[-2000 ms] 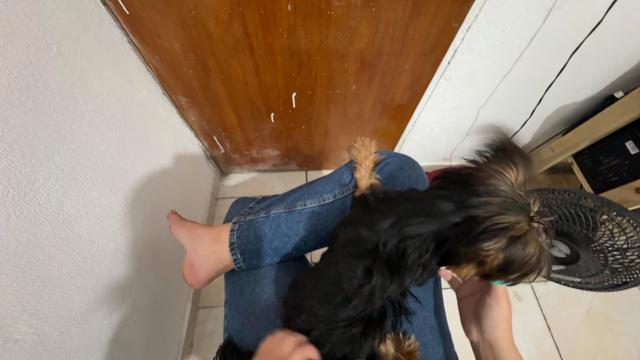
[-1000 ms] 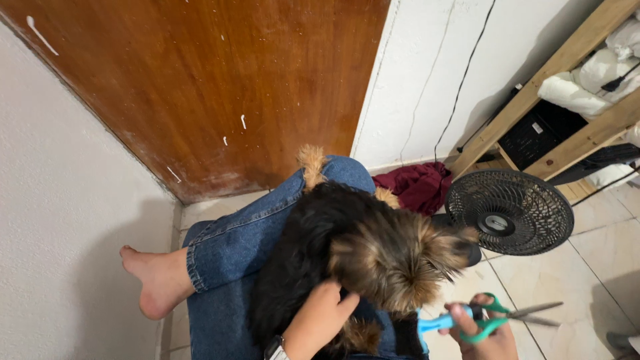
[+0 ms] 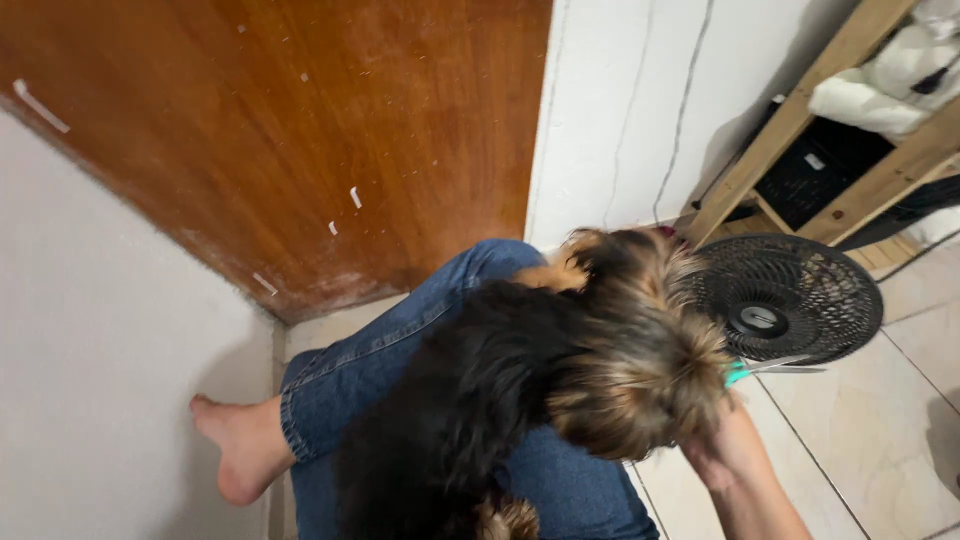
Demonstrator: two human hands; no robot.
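A small long-haired dog [image 3: 480,390], black on the back with tan and grey fur on the head, stands or lies across my lap on blue jeans [image 3: 375,352]. Its head is turned toward the right side of the view. My right hand [image 3: 716,442] is at the dog's head, its fingers largely hidden behind the fur. Scissors [image 3: 780,366] with teal handles stick out just above that hand, blades pointing right; the fur covers how they are held. My left hand is out of the frame.
A black fan [image 3: 780,300] stands close behind the scissors on the tiled floor [image 3: 862,405]. Behind it is a wooden shelf [image 3: 795,105] with white bundles and a black crate. A brown wooden door [image 3: 405,112] is ahead, a white wall [image 3: 97,337] at the left.
My left hand, on the dog's body a second ago, has left the view. My right hand, with the scissors apart from the dog then, is now at its head.
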